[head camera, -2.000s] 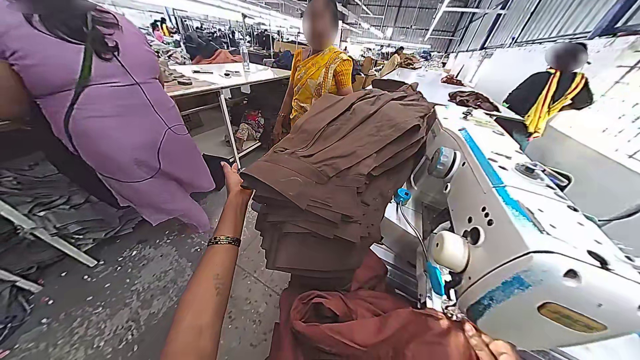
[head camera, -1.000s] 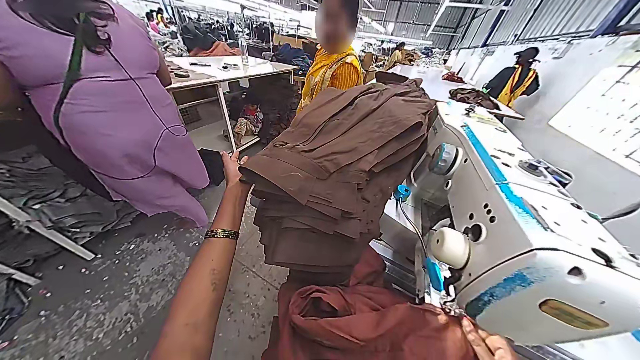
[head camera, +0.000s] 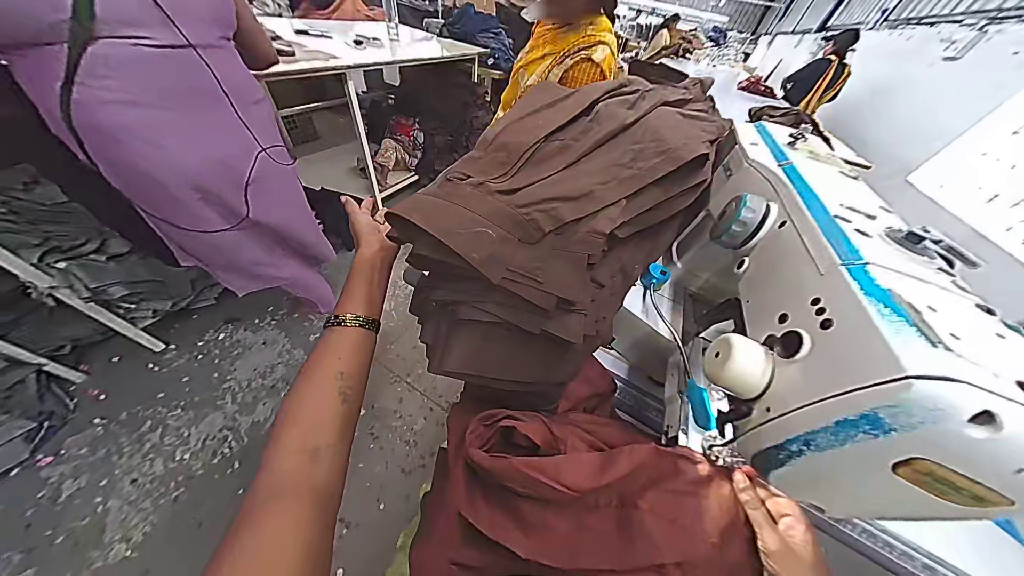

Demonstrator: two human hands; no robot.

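A thick stack of dark brown cut fabric pieces (head camera: 528, 216) lies left of a white and blue industrial sewing machine (head camera: 848, 320). At the stack's left edge is my left hand (head camera: 372, 224), its fingers spread and partly behind the cloth; whether it grips the edge is unclear. Reddish-brown cloth (head camera: 592, 496) hangs in folds below the stack and runs to the machine's presser foot (head camera: 724, 454). My right hand (head camera: 774, 520) rests on the right edge of this cloth, close to the foot, fingertips against the fabric. A white round knob (head camera: 738, 366) sits above the foot.
A person in a purple garment (head camera: 176, 144) stands at the left, near grey cloth piles (head camera: 72, 248) and metal bars. Behind the stack is a person in yellow (head camera: 560, 52). A white table (head camera: 368, 52) stands at the back left; another person (head camera: 820, 76) is far right.
The yellow-clad person behind the stack appears nearer than two seconds ago. The far-right person has changed posture, turning away. Both my hands stay at about the same places on the cloth.
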